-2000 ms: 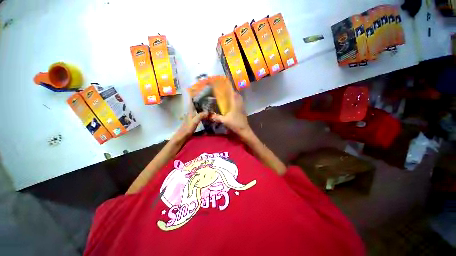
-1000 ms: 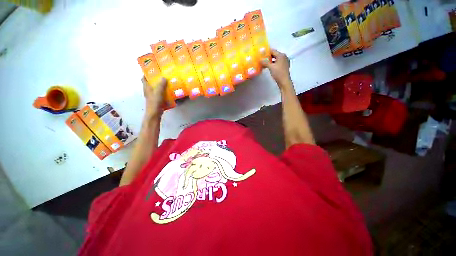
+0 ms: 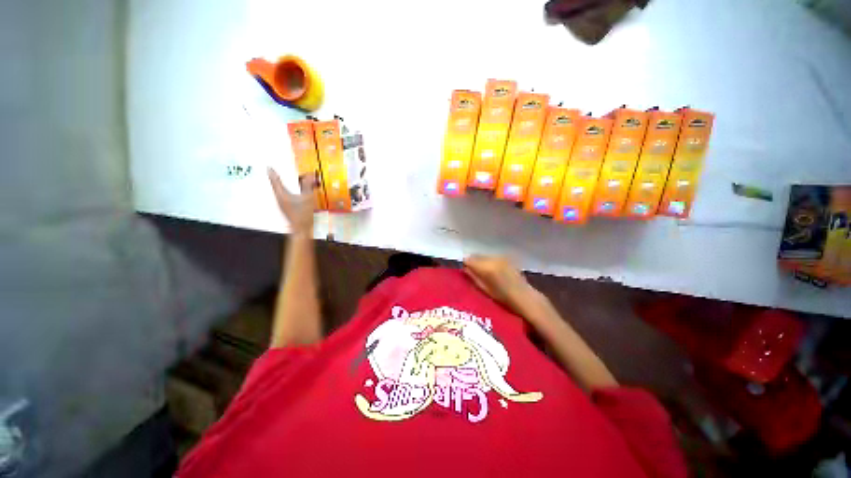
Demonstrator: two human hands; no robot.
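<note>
Two retail boxes point(image 3: 332, 166) stand side by side at the left of the bench. My left hand point(image 3: 297, 198) is at their left side, fingers apart, with the fingertips at the left box; I cannot tell whether it grips. Several more retail boxes point(image 3: 553, 159) stand in a slightly uneven row at centre right, orange edges up. My right hand point(image 3: 495, 274) is at the bench's front edge below the row, away from the boxes; its fingers are partly hidden and it shows no object.
An orange and blue tape gun with a yellow roll point(image 3: 300, 82) lies behind the two boxes. A greenish small tool point(image 3: 752, 191) and more retail boxes point(image 3: 814, 233) are at right. A brown cloth point(image 3: 592, 17) is at the back. A red stool point(image 3: 765, 345) is below right.
Both hands have let go of the row of boxes. My left hand has moved to the two boxes at left, my right hand back to the bench edge. The view has shifted left.
</note>
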